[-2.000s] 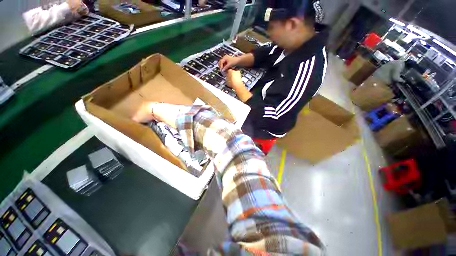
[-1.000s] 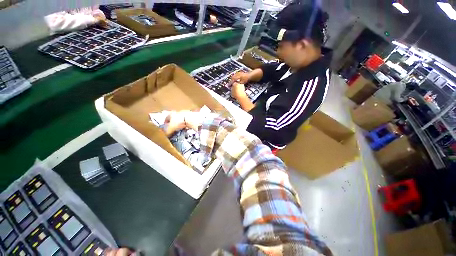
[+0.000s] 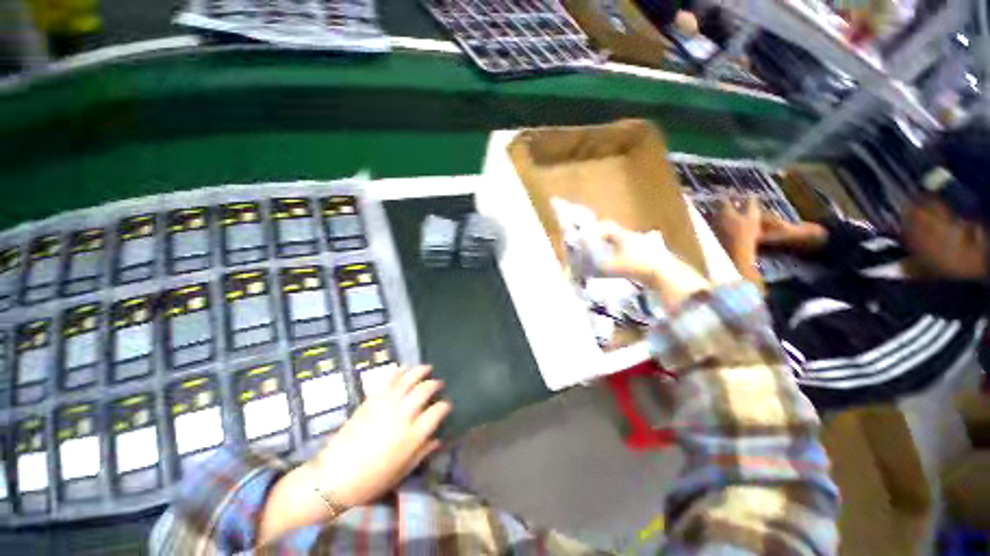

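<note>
My right hand [image 3: 638,256] is inside the open parts box [image 3: 523,261], closed around several small flat grey-white pieces [image 3: 575,230]; blur hides the exact grip. More loose pieces [image 3: 621,299] lie in the near part of the box. My left hand [image 3: 393,434] lies palm down, empty, over the lower right edge of the blister tray [image 3: 393,293]. The tray holds rows of black device units [image 3: 189,315] with grey or white panels. Two small stacks of flat pieces [image 3: 439,239] stand side by side on the dark green worktop [image 3: 467,337], between tray and box.
A green conveyor belt [image 3: 271,122] runs behind the worktop, with filled trays [image 3: 519,33] beyond it. At the right, a person in a black striped jacket [image 3: 879,337] has hands over another tray [image 3: 706,179]. A red stool [image 3: 641,407] is below the box.
The view has swung left and down, showing the whole near tray. My left hand has come fully into view over its edge. My right hand has gathered pieces inside the box.
</note>
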